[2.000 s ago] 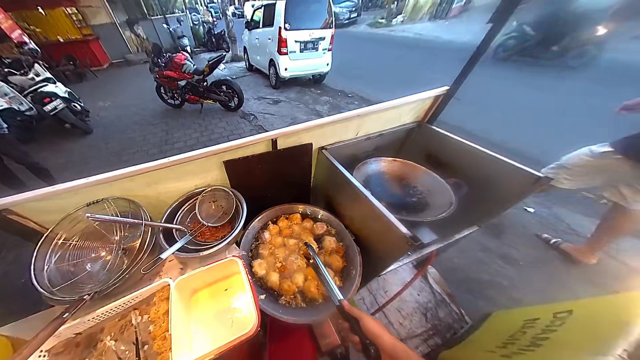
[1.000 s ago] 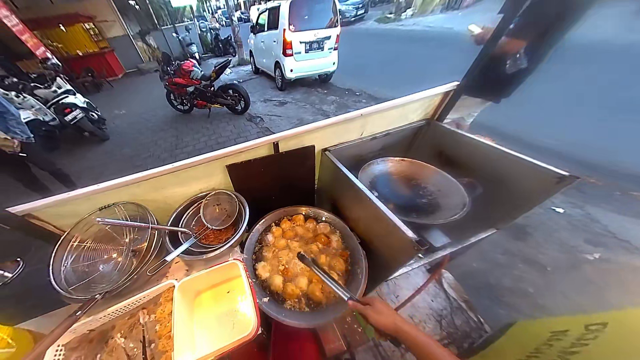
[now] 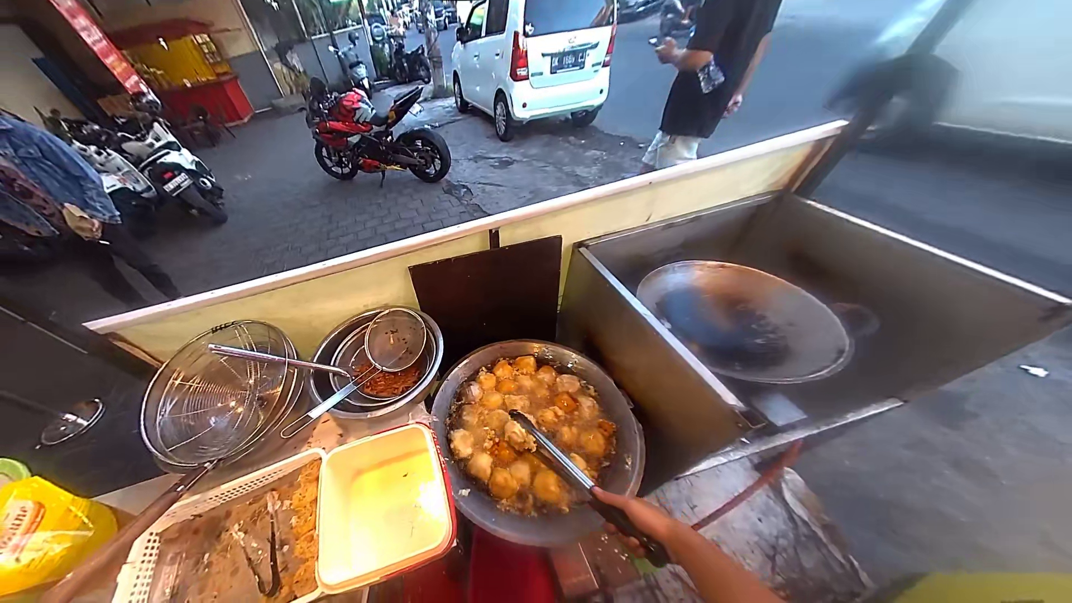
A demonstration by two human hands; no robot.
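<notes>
My right hand is closed around the black handle of metal tongs, entering from the lower right. The tips of the tongs meet a pale fried piece near the middle of a wide metal pan. Golden and pale battered pieces crowd the bubbling oil in it. Left of the pan stands a cream plastic tub with a red outer rim. Beside that, a white perforated basket holds brown crumbs and a second pair of tongs. My left hand is out of view.
A round wire strainer and metal bowls with a small ladle strainer stand at the back left. An empty blackened wok sits in a metal-walled box on the right. Persons stand beyond the stall, near a motorcycle and a white car.
The tongs have shifted among the frying pieces and now meet a pale one. A person in dark clothing has moved leftward behind the stall's panel. The person at the left edge shows more fully.
</notes>
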